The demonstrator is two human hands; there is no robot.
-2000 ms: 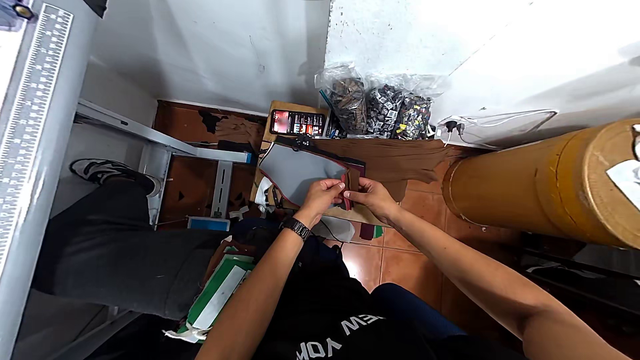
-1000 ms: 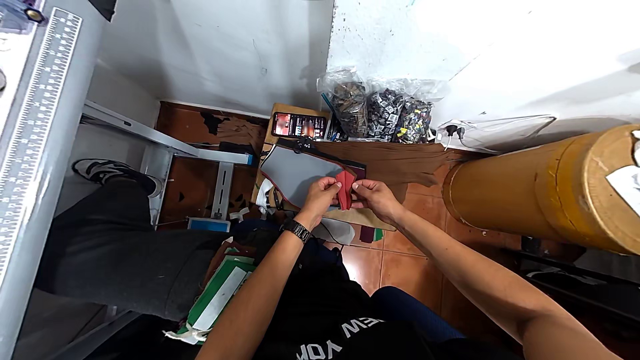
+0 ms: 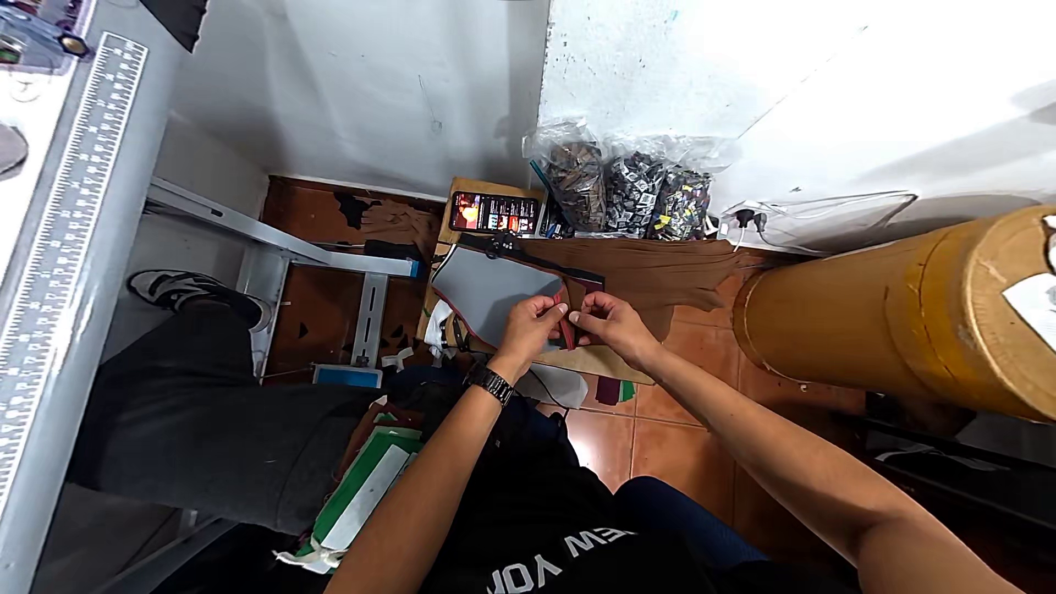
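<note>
A flat grey piece of material [image 3: 483, 289] with a red edge lies on a small wooden board [image 3: 602, 363]. At its right end my left hand [image 3: 532, 326] pinches a red and brown folded piece [image 3: 569, 309], thumb against fingers. Close beside it, my right hand [image 3: 610, 326] grips the right side of the same piece between thumb and fingertips. Dark maroon material shows behind my right fingers. A black strap [image 3: 536, 257] runs along the top of the grey piece. The fingers hide part of the fold.
Behind the board are a lit phone [image 3: 495, 213] and plastic bags of small pieces [image 3: 634, 186]. Brown fabric [image 3: 660, 268] spreads to the right, near a large brown drum [image 3: 891, 305]. A metal table frame [image 3: 280, 239] and a table edge with a ruler [image 3: 74, 247] stand left. Green and white material [image 3: 371, 487] lies beside my leg.
The folded piece showed a broad red face one second ago; now brown shows between my hands with red at its edge. Both hands have stayed in about the same place.
</note>
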